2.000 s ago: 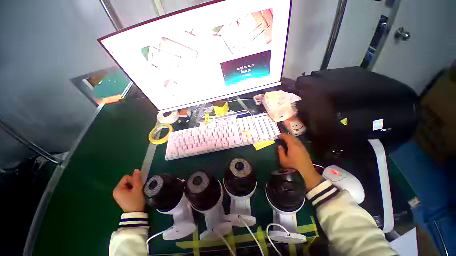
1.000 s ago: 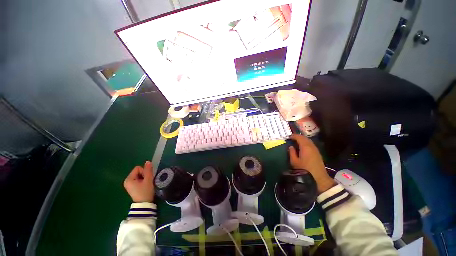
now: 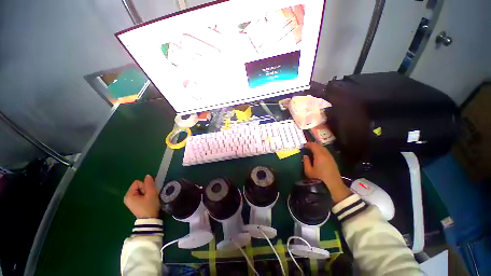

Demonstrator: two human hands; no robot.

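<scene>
Several white security cameras with black round fronts stand in a row on the green bench: far left (image 3: pixel 182 200), second (image 3: pixel 222 198), third (image 3: pixel 261 186), and right (image 3: pixel 309 201). Thin white cords loop from their feet toward the near edge. My left hand (image 3: pixel 142 198) rests loosely curled on the bench, just left of the far left camera, with nothing seen in it. My right hand (image 3: pixel 322 166) lies behind the right camera, its fingertips at the right end of the white keyboard (image 3: pixel 245 141). The monitor (image 3: pixel 226 54) shows bright panes and one teal pane.
A yellow tape roll (image 3: pixel 178 138) and a pale roll (image 3: pixel 186 120) lie left of the keyboard. A pinkish bundle (image 3: pixel 308 111) lies behind its right end. The mouse (image 3: pixel 372 198), a white strap (image 3: pixel 413 199) and a large black case (image 3: pixel 398 116) are at right.
The whole view has shifted slightly with my head. Both hands stay in about the same places beside the cameras and keyboard.
</scene>
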